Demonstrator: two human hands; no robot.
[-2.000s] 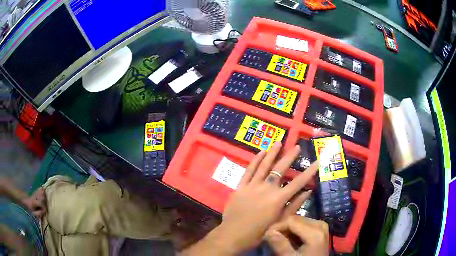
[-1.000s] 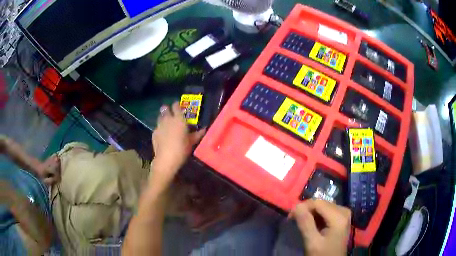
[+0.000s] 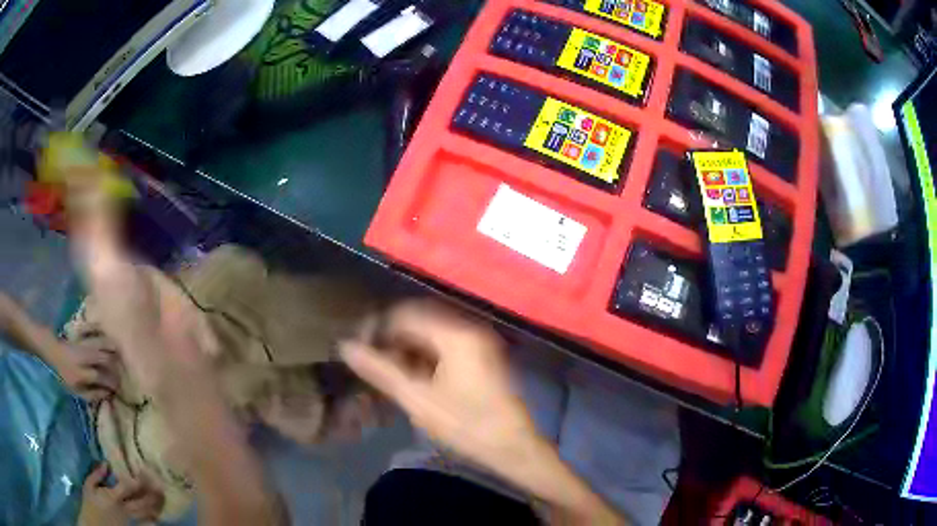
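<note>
My left hand (image 3: 98, 211) is blurred at the far left, shut on a yellow-filmed keypad phone (image 3: 74, 156), also blurred, beyond the bench edge. My right hand (image 3: 437, 365) is blurred below the tray's front edge, fingers loosely curled, with nothing visible in it. In the red foam tray (image 3: 411, 221), three face-up phones fill left-column slots and several black phones (image 3: 658, 283) lie back-up at right. Another keypad phone (image 3: 738, 241) lies across the right column, with a thin black cable (image 3: 738, 385) at its keypad end. A white label sheet (image 3: 534, 228) lies in the near left slot.
Two white-faced black pieces (image 3: 396, 31) lie near the left monitor's white stand (image 3: 216, 36). A pale soft block (image 3: 858, 175) and white mouse (image 3: 851, 375) are right of the tray. Another person's hands (image 3: 82, 365) show at lower left.
My left hand has lifted the phone off the bench and carried it left. My right hand has moved left, away from the tray's front edge. The view has shifted, so the tray sits higher.
</note>
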